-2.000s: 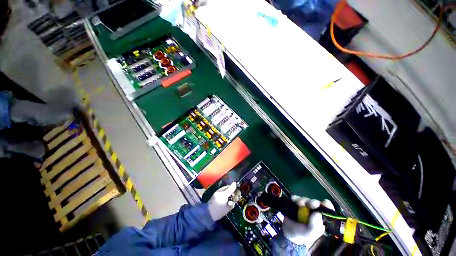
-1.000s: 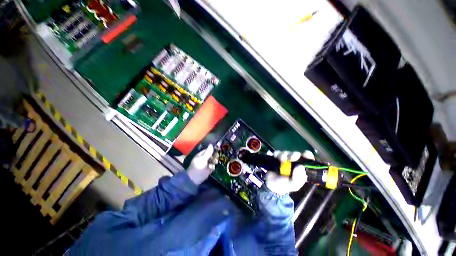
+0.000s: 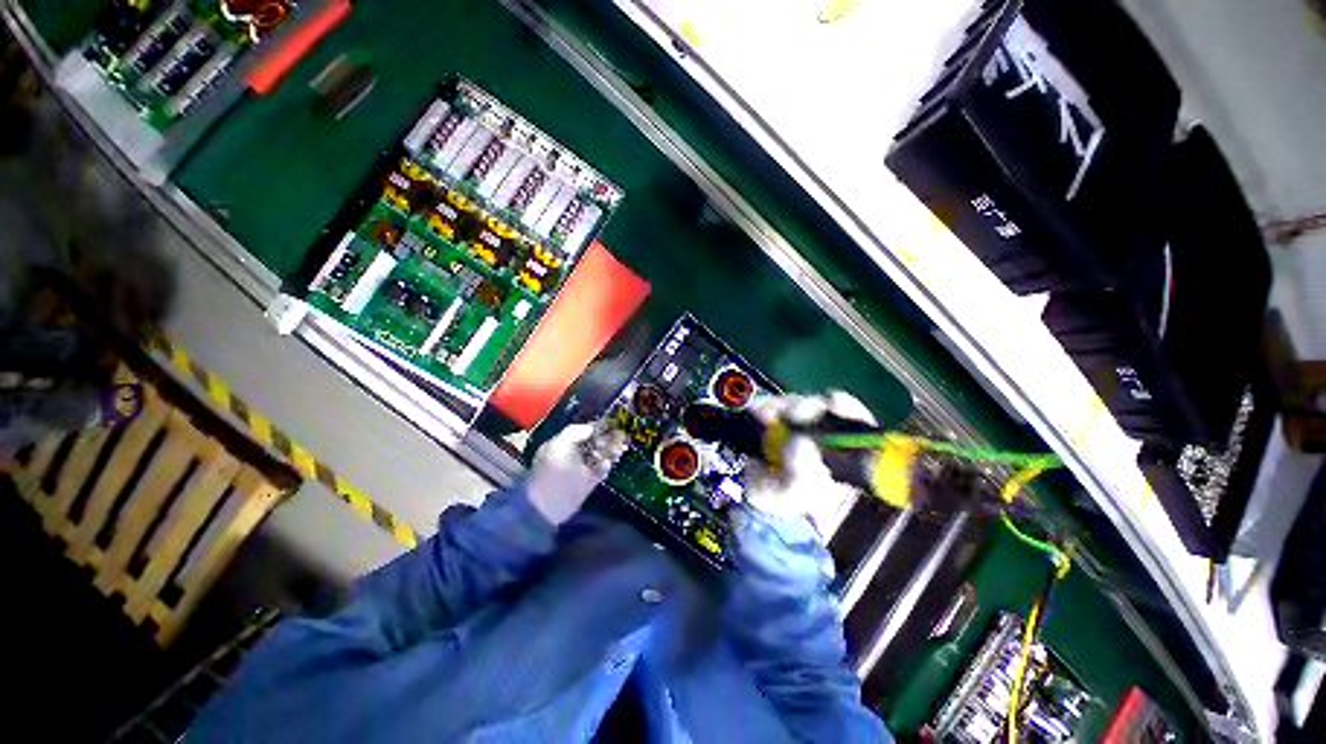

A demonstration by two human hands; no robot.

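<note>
A dark circuit board (image 3: 705, 494) with red-ringed toroidal inductors lies in front of me. My right hand (image 3: 800, 472), in a white glove, grips a black and yellow electric screwdriver (image 3: 890, 468) held low across the board, its front end over the inductors. Its exact tip contact cannot be told. My left hand (image 3: 577, 465), also white-gloved, is at the board's left edge with small metallic pieces, likely screws (image 3: 608, 441), between its fingers. Part of the board is hidden by my right hand and the tool.
Beyond lies a green board (image 3: 436, 276) with white blocks, beside a red-orange sheet (image 3: 575, 337). Another board (image 3: 167, 58) is at upper left. Roller bars (image 3: 902, 574) and a further board (image 3: 1003, 683) lie at lower right. Black bins (image 3: 1018, 160) stand on the white shelf (image 3: 814, 160).
The view has shifted along the line, bringing rollers and another board into sight at lower right. Both hands stay at the same board, still holding the screwdriver and small pieces.
</note>
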